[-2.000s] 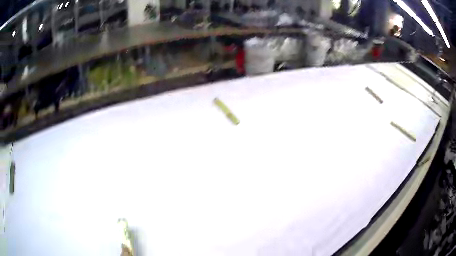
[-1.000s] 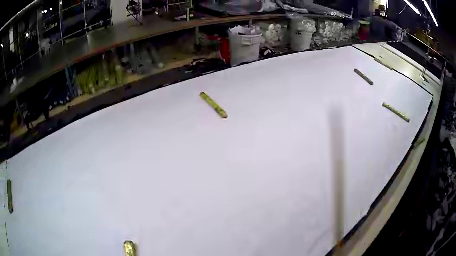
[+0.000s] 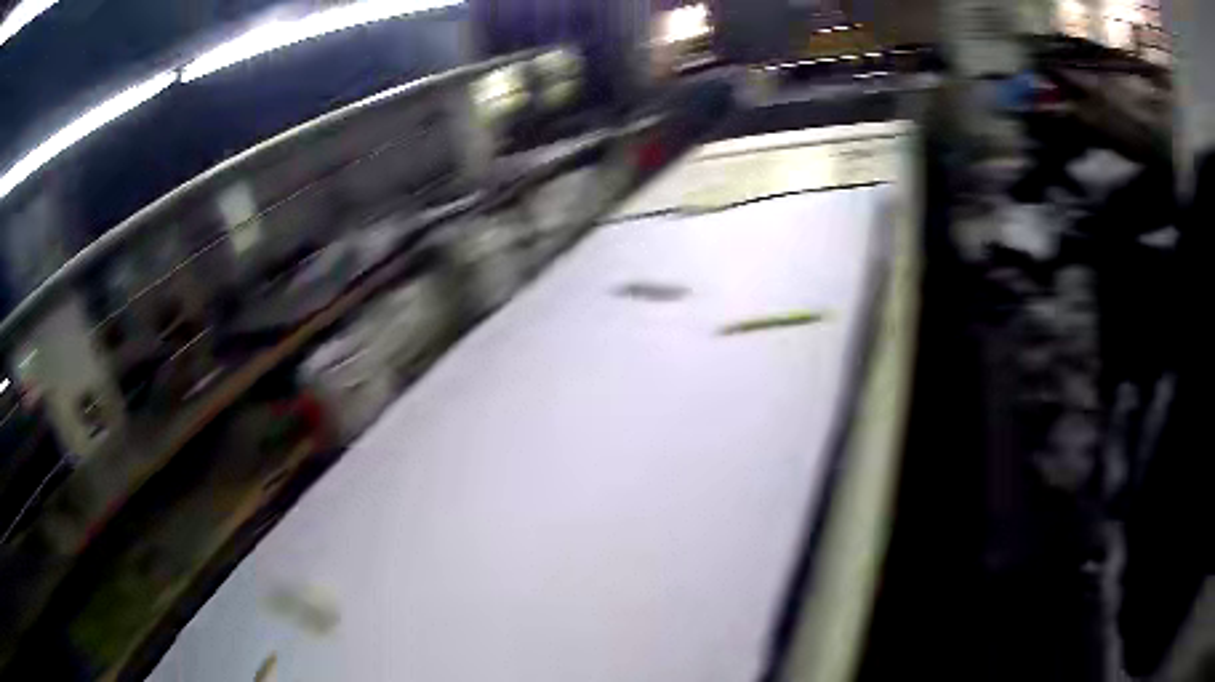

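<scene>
The large white paper sheet [image 3: 573, 466] lies over the cutting table, with a dark fabric edge [image 3: 815, 533] along its right side. A yellow-brown weight [image 3: 773, 323] lies on the paper near its far end. A darker, blurred weight [image 3: 653, 291] lies to the left of it. Another blurred weight [image 3: 304, 608] lies at the lower left, and part of a small yellowish piece [image 3: 267, 666] shows at the bottom edge. Neither of my hands is in view.
The cream table edge [image 3: 866, 533] runs along the right side. The cream tabletop [image 3: 746, 167] shows beyond the paper. A blurred shelf and white buckets [image 3: 367, 373] stand along the left. Pale scraps [image 3: 1039, 227] lie on the dark floor at the right.
The view has swung right and up along the table, with blur. The long upright stick seen earlier at the right is out of view. The far weights now appear nearer the middle.
</scene>
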